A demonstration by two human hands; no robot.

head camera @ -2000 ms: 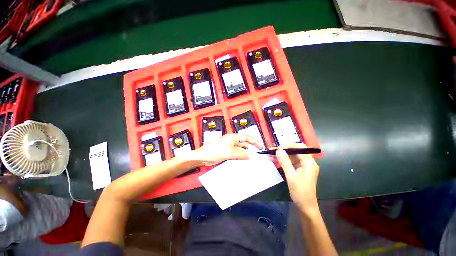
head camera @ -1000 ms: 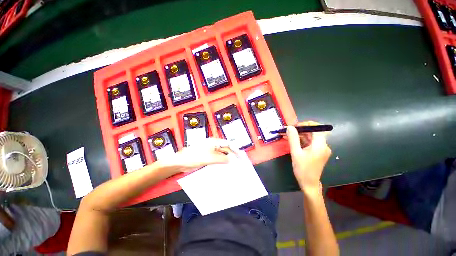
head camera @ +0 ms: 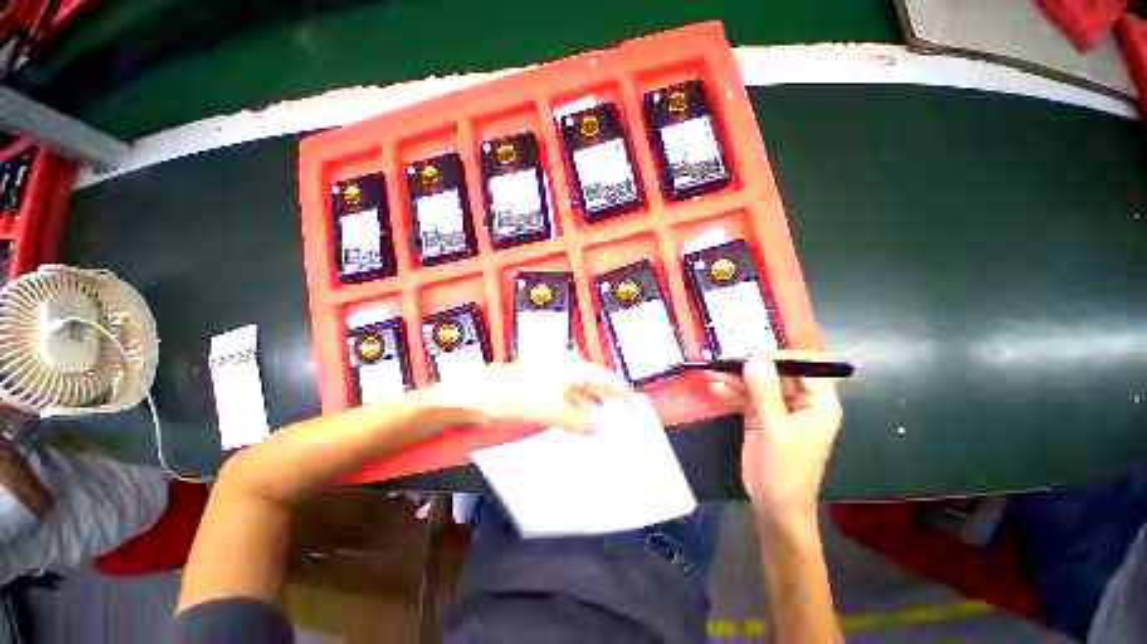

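My left hand (head camera: 543,393) holds a blank-looking white label sheet (head camera: 585,476) over the front edge of the red tray (head camera: 306,214). My right hand (head camera: 790,421) holds a thin dark pen-like tool (head camera: 811,369) almost level. Its tip points left, at the lower end of a black phone unit (head camera: 640,330) in the front row; I cannot tell if it touches. Black units with gold spots and white labels lie in the tray's two rows, such as the back right unit (head camera: 689,141). My left hand and the sheet partly hide some front-row units. No small label is clearly visible.
A cream fan (head camera: 76,340) with a white cord stands at the left. A narrow printed sheet (head camera: 238,388) lies beside it. A green conveyor (head camera: 478,57) runs behind the tray, with a grey board (head camera: 1006,35) at the back right. People's clothing shows at both lower sides.
The tool tip has moved from the front right unit to the lower end of the unit left of it. My left hand still holds the sheet. The camera view has shifted.
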